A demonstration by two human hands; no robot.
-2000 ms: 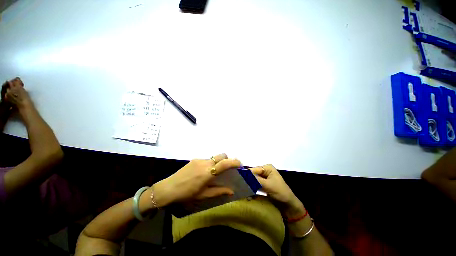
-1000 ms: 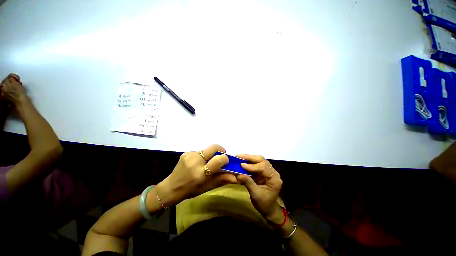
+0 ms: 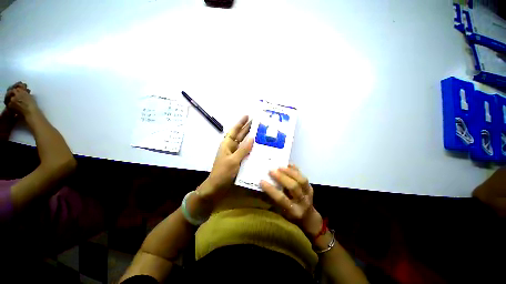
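A white retail box (image 3: 258,161) with a blue-filled window is held upright over the table's near edge, its window side facing me. My left hand (image 3: 228,158) grips its left side, with the thumb on the front. My right hand (image 3: 291,192) is at the lower right corner, slightly blurred, with its fingers over the box's lower front. White shapes show in the blue window.
A handwritten note (image 3: 160,124) and a black pen (image 3: 202,111) lie left of the box. Filled blue trays (image 3: 458,115) stand at right, with printed boxes (image 3: 491,44) behind. A dark object (image 3: 218,3) is at the back. Another person's arm (image 3: 45,133) rests at left.
The box has gone from being held end-on below the table edge to raised, window side up, over the edge. My left hand has moved up along its side.
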